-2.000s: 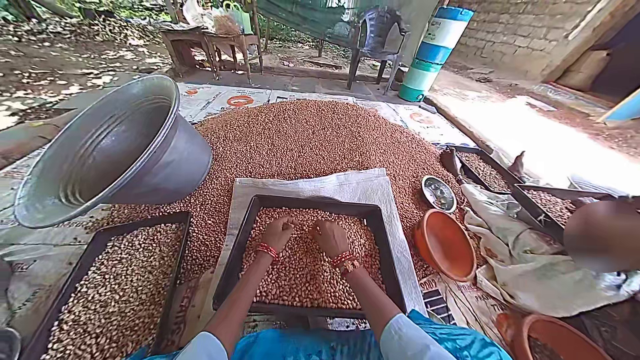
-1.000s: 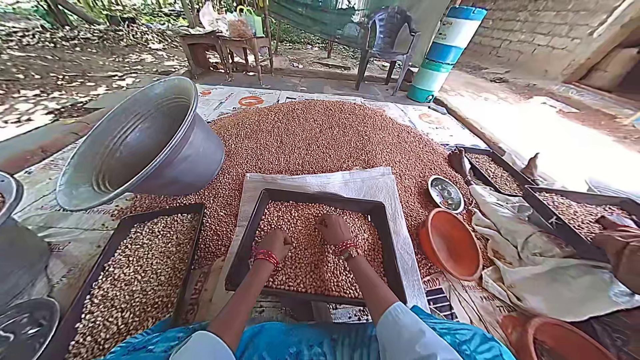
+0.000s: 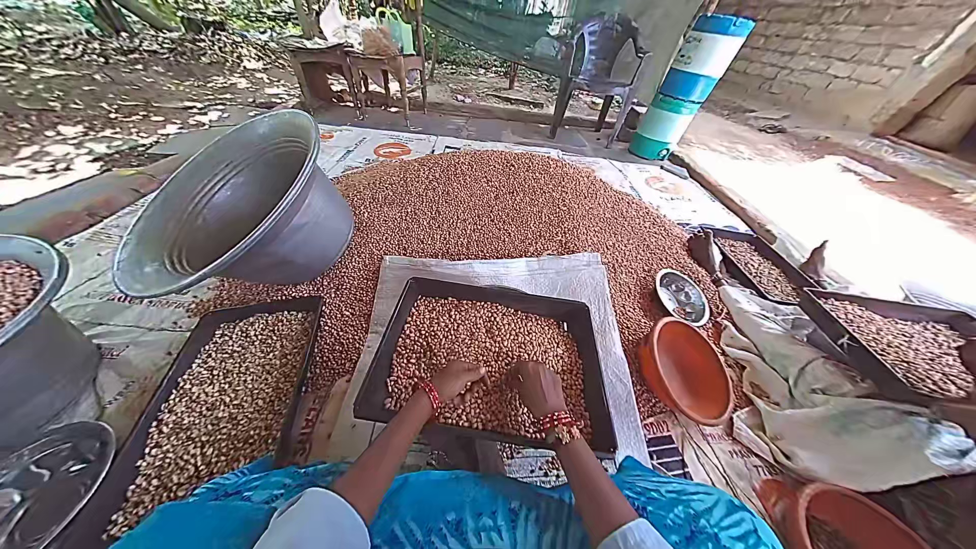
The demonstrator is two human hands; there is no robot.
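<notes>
A black rectangular tray (image 3: 598, 381) of brownish nuts or beans (image 3: 488, 328) lies before me on a folded white woven sack (image 3: 621, 343). My left hand (image 3: 457, 380) rests on them left of the tray's middle, fingers curled. My right hand (image 3: 536, 386) is beside it, a short gap apart, its fingers bent down into the layer. Whether either hand pinches a piece cannot be made out. Red bangles circle both wrists. Behind the tray spreads a large heap of the same pieces (image 3: 480, 206). To the left lies another black tray (image 3: 305, 305) with paler pieces.
A large metal basin (image 3: 313, 221) tilts on the heap's left side. More metal vessels (image 3: 53, 366) stand at far left. At right are a steel bowl (image 3: 682, 297), an orange basin (image 3: 686, 370), crumpled sacks (image 3: 823, 427) and filled trays (image 3: 854, 358). A co-worker's hand (image 3: 968, 354) shows at the right edge.
My hands have moved nearer the tray's front edge than two seconds ago, and closer together than one second ago. The co-worker's hand at the right has drawn toward the frame edge.
</notes>
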